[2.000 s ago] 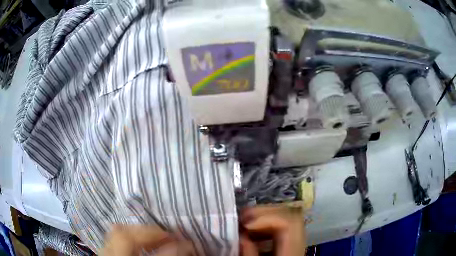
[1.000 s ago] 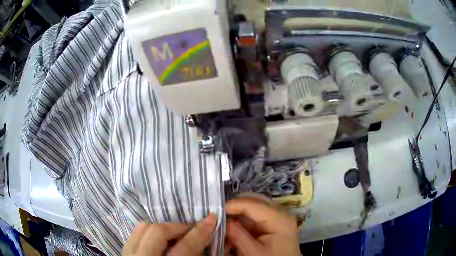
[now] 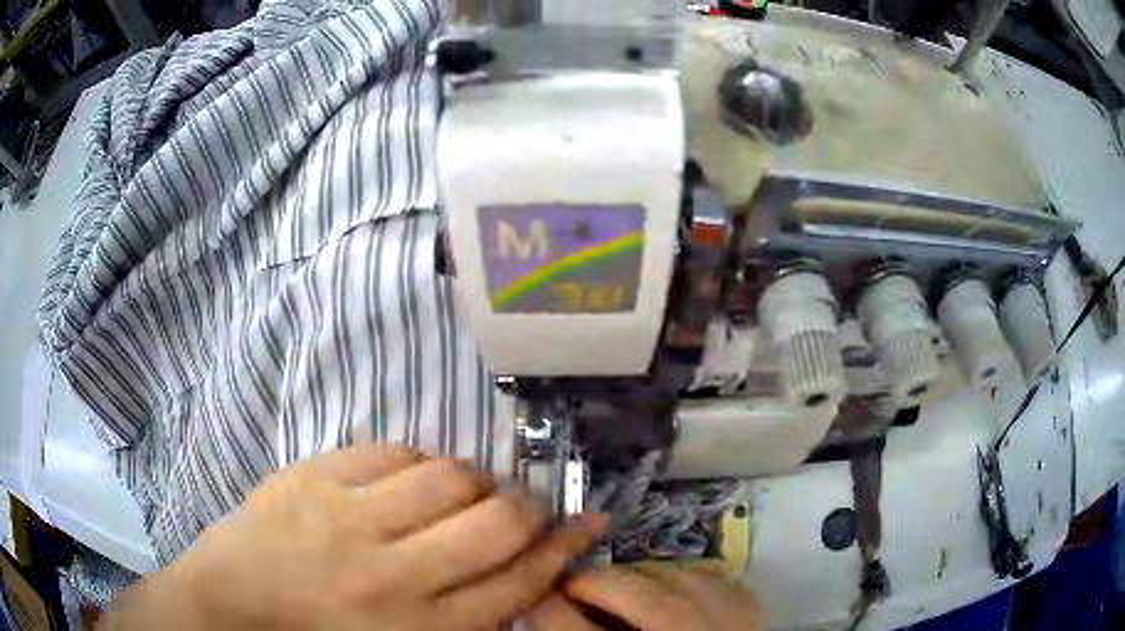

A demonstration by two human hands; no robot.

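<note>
The striped garment body (image 3: 358, 358) lies left of the overlock machine (image 3: 561, 148), and its right edge runs up to the presser foot (image 3: 539, 434). My left hand (image 3: 370, 542) lies over the cloth just in front of the foot, its fingertips bent toward the seam edge. My right hand (image 3: 666, 602) is at the bottom edge, partly cut off, its fingertips close to the left ones below the foot. The fingers hide the cloth edge, so what they hold cannot be seen.
Grey-white thread trimmings (image 3: 672, 518) fill the yellowish waste opening right of the foot. Ribbed tension knobs (image 3: 802, 339) stand right of the head. Dark snips (image 3: 1002, 524) lie at the right near a black cord. Blue bins show beyond the table's front edge.
My left hand has moved up and forward over the cloth, close to the foot. My right hand is lower and more cut off. The camera view has shifted, so the machine head sits lower in the picture.
</note>
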